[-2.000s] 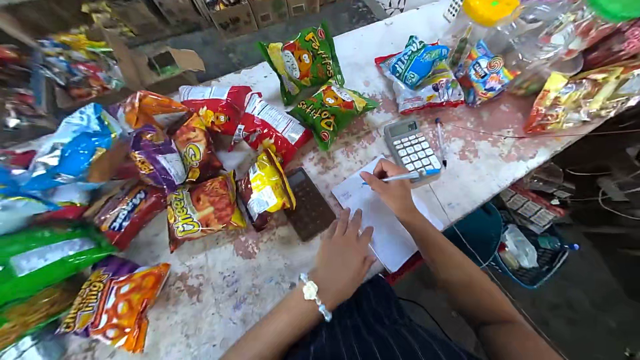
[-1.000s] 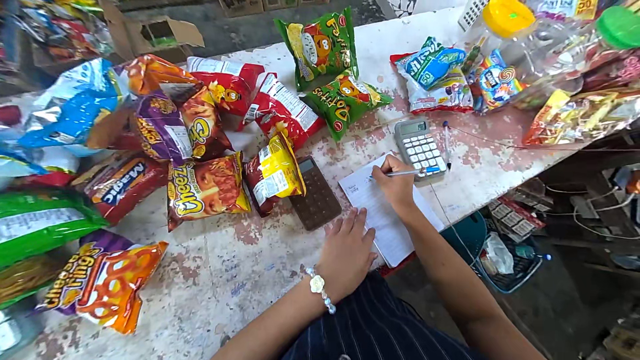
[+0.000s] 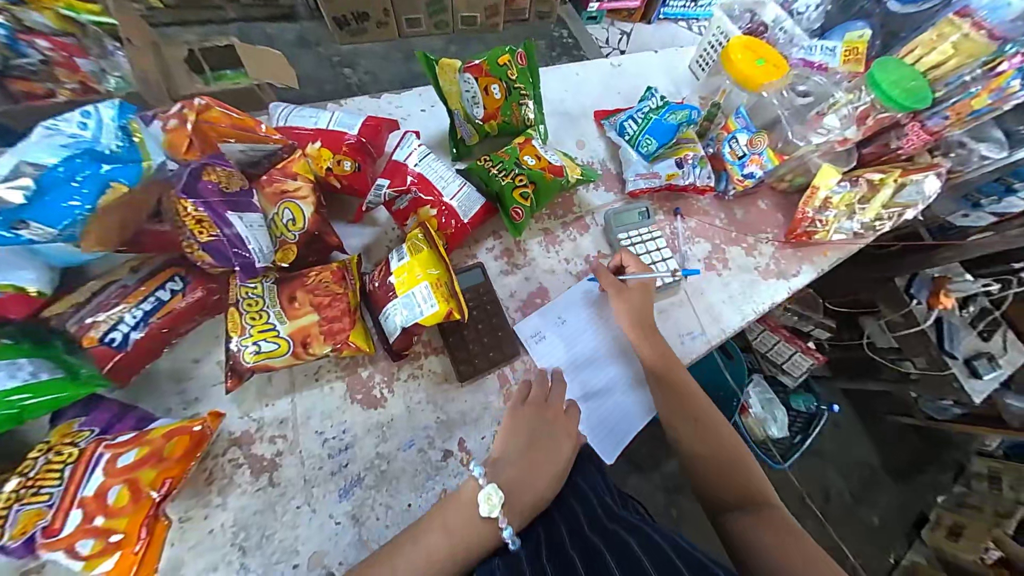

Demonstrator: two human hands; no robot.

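My right hand holds a blue-capped ballpoint pen over the top edge of a lined sheet of paper, which bears a little handwriting near its upper left. My left hand, with a beaded bracelet at the wrist, rests palm down at the paper's lower left edge and holds nothing. Just beyond my right hand lies a grey calculator, partly covered by the hand and pen. A second pen lies beside it. A brown calculator lies left of the paper, partly under a yellow snack bag.
Snack bags, among them a Cheezy bag and green bags, crowd the left and back of the worn white table. Candy packs and plastic jars with yellow and green lids stand at right. A basket is below the table edge.
My right hand with the pen has moved slightly along the top of the paper, while my left hand has stayed at its lower left edge. Handwriting now shows on the sheet.
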